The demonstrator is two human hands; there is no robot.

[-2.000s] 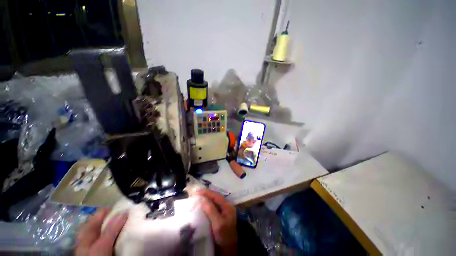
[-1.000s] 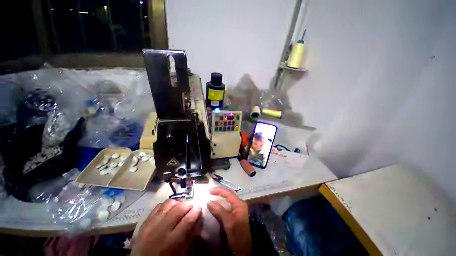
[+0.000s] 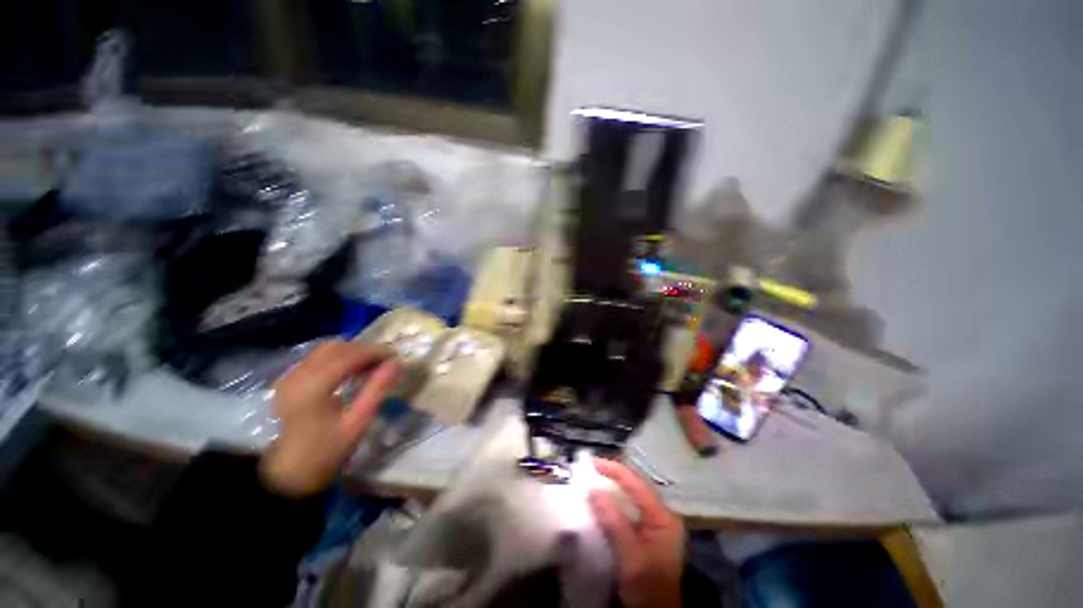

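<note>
My left hand [image 3: 321,416] is raised at the near left edge of the beige button tray [image 3: 457,398], fingers apart; the frame is blurred and I see no button in it. My right hand [image 3: 641,534] holds a pale garment piece [image 3: 475,511] beside the lit needle area. The cloth hangs down towards my lap. The button clamp [image 3: 546,467] is under the black head of the sewing machine [image 3: 594,368]. White buttons [image 3: 416,344] lie in the tray, partly hidden by my left hand.
A smartphone [image 3: 754,377] with a lit screen leans right of the machine, beside an orange-brown handle [image 3: 696,430]. Crumpled plastic bags [image 3: 95,309] and a black bag [image 3: 214,279] heap at the left. A thread cone [image 3: 891,149] stands at upper right. The table's front edge runs below.
My left hand has left the cloth and moved left to the tray. My right hand stays on the cloth by the needle. The view has turned left, so the machine appears further right.
</note>
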